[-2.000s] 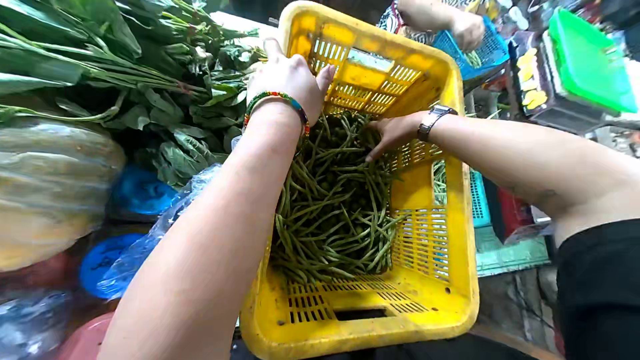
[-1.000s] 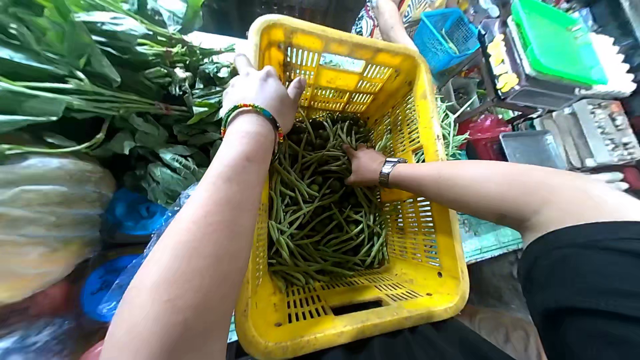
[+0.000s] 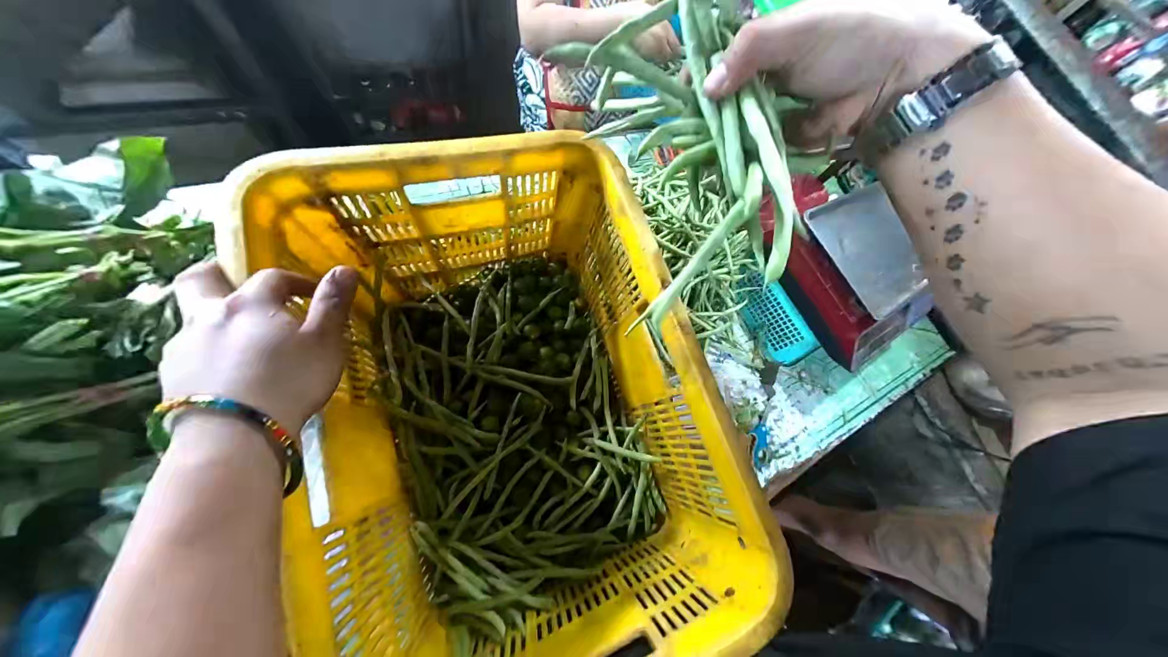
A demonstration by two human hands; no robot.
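Observation:
My left hand [image 3: 260,342], with a beaded bracelet at the wrist, grips the left rim of a yellow plastic crate [image 3: 762,529]. Inside the crate lie long green beans [image 3: 511,493] over small round green fruits [image 3: 547,338]. Up and to the right of the crate, my right hand [image 3: 803,64], wearing a metal watch, holds a bunch of green beans [image 3: 735,137] that hangs down over the crate's right rim. Behind this bunch, more green beans [image 3: 698,237] are piled on a table.
Right of the crate stands a red weighing scale with a metal pan [image 3: 867,246], next to a turquoise plastic basket [image 3: 780,319]. Leafy greens [image 3: 73,274] are heaped at the left. Another person's arm [image 3: 584,26] is beyond the crate.
My right hand has moved up out of the crate and to the right with a bunch of beans. Round green fruits now show among the beans in the crate. The view has shifted.

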